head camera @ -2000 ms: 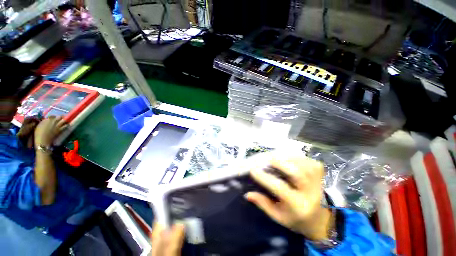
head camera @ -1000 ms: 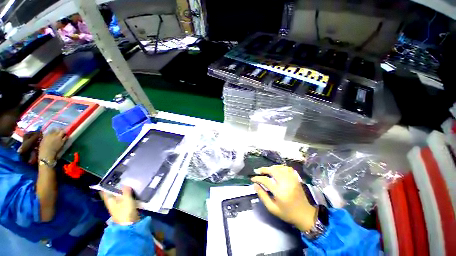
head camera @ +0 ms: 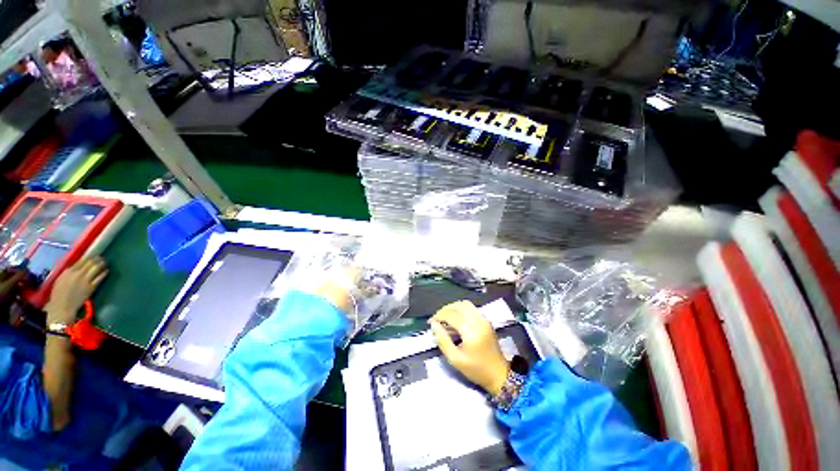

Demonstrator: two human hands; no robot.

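Note:
A dark-framed tablet housing (head camera: 442, 419) lies on white sheets (head camera: 361, 368) at the lower middle, its camera opening at the upper left corner. My right hand (head camera: 472, 348) is over its upper edge, fingers curled; a small dark spot shows at the fingertips, too small to name. My left hand (head camera: 339, 287) reaches to a clear poly bag (head camera: 382, 299) of small parts behind the housing; its fingertips are blurred against the plastic. A second housing (head camera: 221, 313) lies on white sheets at the left.
A blue bin (head camera: 184, 235) stands at the left rear. A tall stack of clear trays (head camera: 433, 189) stands behind. Another crinkled bag (head camera: 599, 308) and red and white upright slabs (head camera: 709, 368) are at right. A neighbour's hand (head camera: 75, 290) is by a red-framed tray (head camera: 69, 244).
The housing held up two seconds ago is no longer raised. My left hand has moved from the left housing to the parts bag. My right hand stays over the near housing. The view has shifted right.

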